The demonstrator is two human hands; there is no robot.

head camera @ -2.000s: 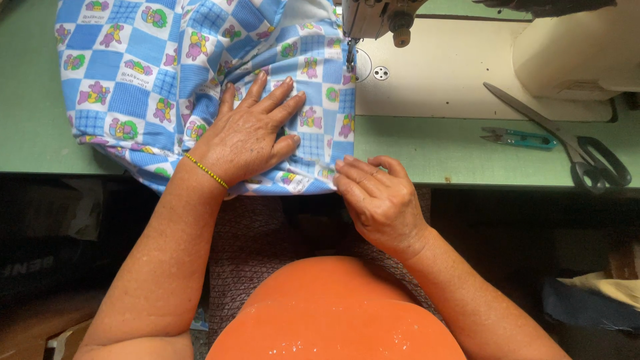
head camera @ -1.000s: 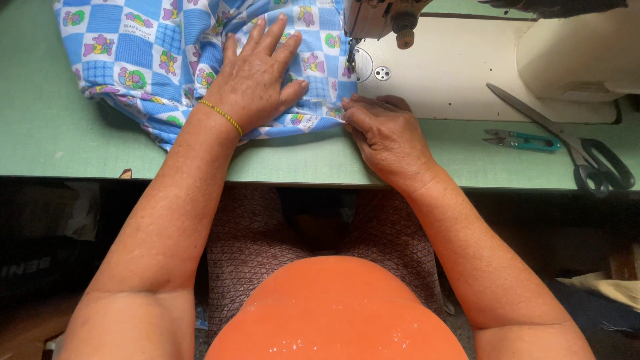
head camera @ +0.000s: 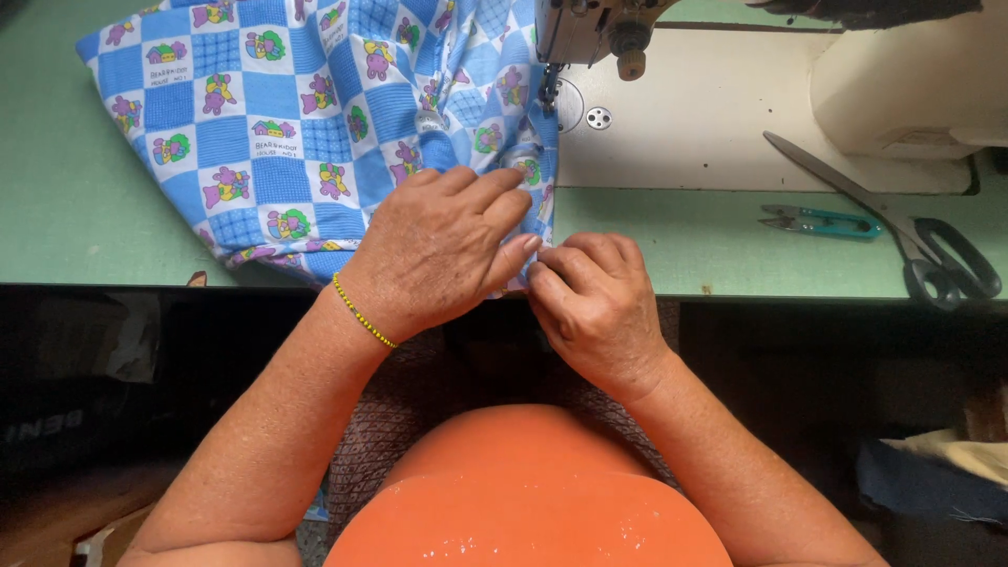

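A blue and white checked cotton fabric (head camera: 276, 118) with printed bears lies bunched on the green table, its right edge by the presser foot (head camera: 549, 90) of a sewing machine (head camera: 677, 102). My left hand (head camera: 441, 244), with a yellow beaded bracelet at the wrist, is on the fabric's lower right part, fingers curled and thumb near the edge. Just to its right, my right hand (head camera: 594, 295) pinches the fabric's lower right corner at the table's front edge. The fingertips of both hands nearly meet, and part of the fabric is hidden under them.
Black-handled scissors (head camera: 890, 213) lie at the right, partly on the machine bed, beside teal thread snips (head camera: 823, 222). The green tabletop (head camera: 71, 197) ends in a front edge just above my lap. Folded cloth (head camera: 929, 472) is at the lower right.
My left hand was spread flat on the fabric; its fingers are now curled, closer to my right hand. My right hand has come down from beside the needle area to the table's front edge.
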